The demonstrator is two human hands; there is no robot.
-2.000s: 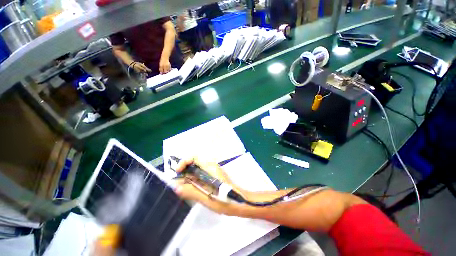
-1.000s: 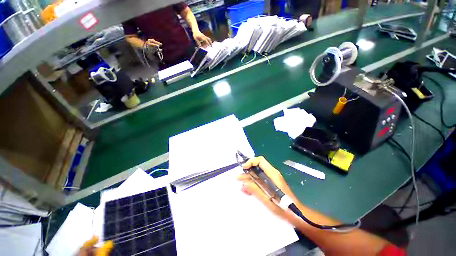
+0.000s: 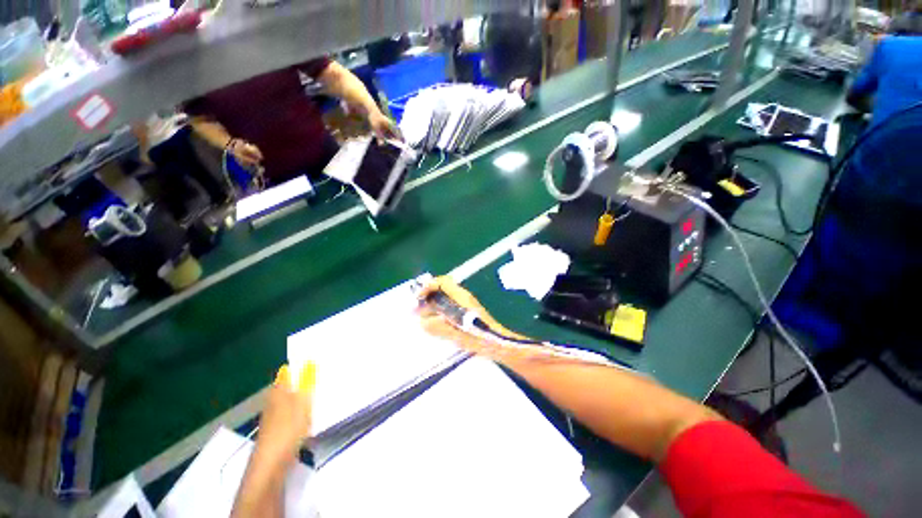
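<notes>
My right hand (image 3: 452, 319) holds the soldering iron (image 3: 450, 310), a dark handle with a pale band, over the far right corner of a stack of white-backed solar panels (image 3: 369, 349). The iron's tip is too small to see clearly. My left hand (image 3: 287, 410), with yellow finger cots, rests at the left edge of that stack; whether it grips a panel cannot be told. A second white stack (image 3: 470, 445) lies nearer to me, its upper side touching the first. The iron's cable runs back along my right forearm.
The black soldering station (image 3: 637, 238) stands at the right, with the iron stand and yellow sponge (image 3: 628, 324) and crumpled white paper (image 3: 534, 269) before it. Across the green belt, a person's hands handle a dark-faced panel (image 3: 382, 174) beside a leaning white row (image 3: 460, 116). Another person in blue sits right.
The dark-faced panel by my left hand is gone from view. My left hand has moved up to the far stack, the iron to its far corner. The person opposite has lifted a panel.
</notes>
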